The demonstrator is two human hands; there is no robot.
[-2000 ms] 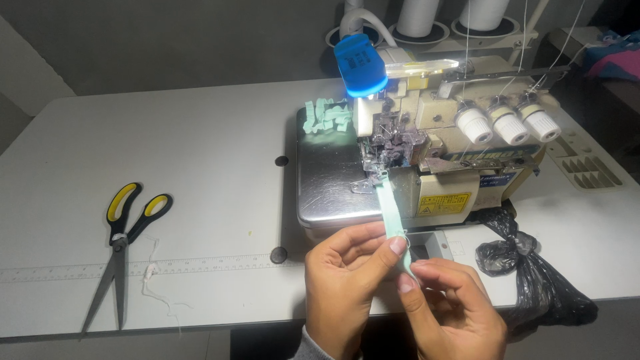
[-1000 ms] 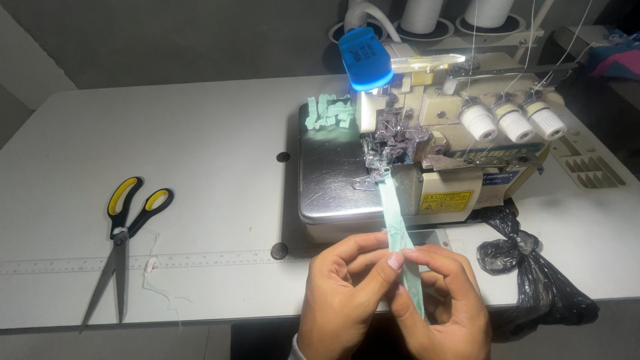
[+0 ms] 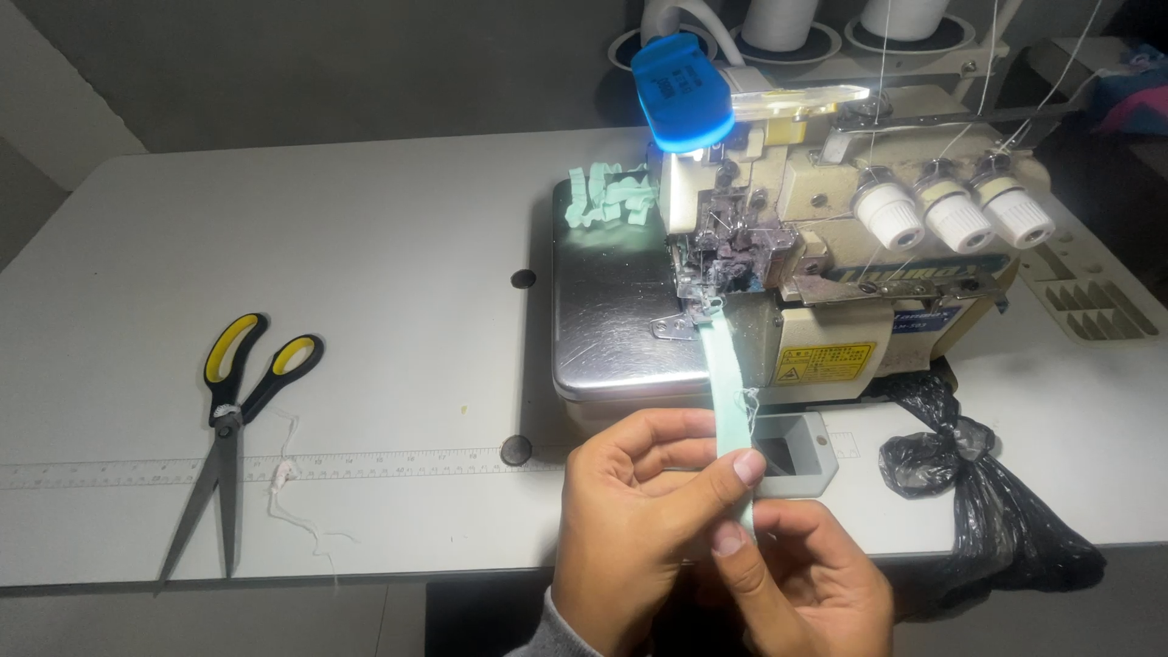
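A mint-green fabric strip [image 3: 727, 392] runs from the presser foot area of an overlock sewing machine [image 3: 821, 201] down toward me, with loose threads at its right edge. My left hand [image 3: 648, 502] pinches it between thumb and fingers in front of the machine. Just below and to the right, my right hand [image 3: 803, 575] holds the lower part of the strip, whose end is hidden by the fingers. More mint-green strips [image 3: 610, 193] lie bunched at the back of the machine's metal plate [image 3: 620, 319]. A blue lamp [image 3: 684, 96] lights the needle area.
Scissors with black and yellow handles [image 3: 228, 401] lie spread at the left, beside a tangle of white thread [image 3: 285, 474]. A printed ruler scale [image 3: 383, 465] runs along the table [image 3: 383, 274]. A knotted black plastic bag [image 3: 967, 456] hangs over the front edge at right.
The strip was folded or twisted between my fingers a second ago; now its upper part lies flatter, with threads showing at its edge. My right hand has moved slightly lower.
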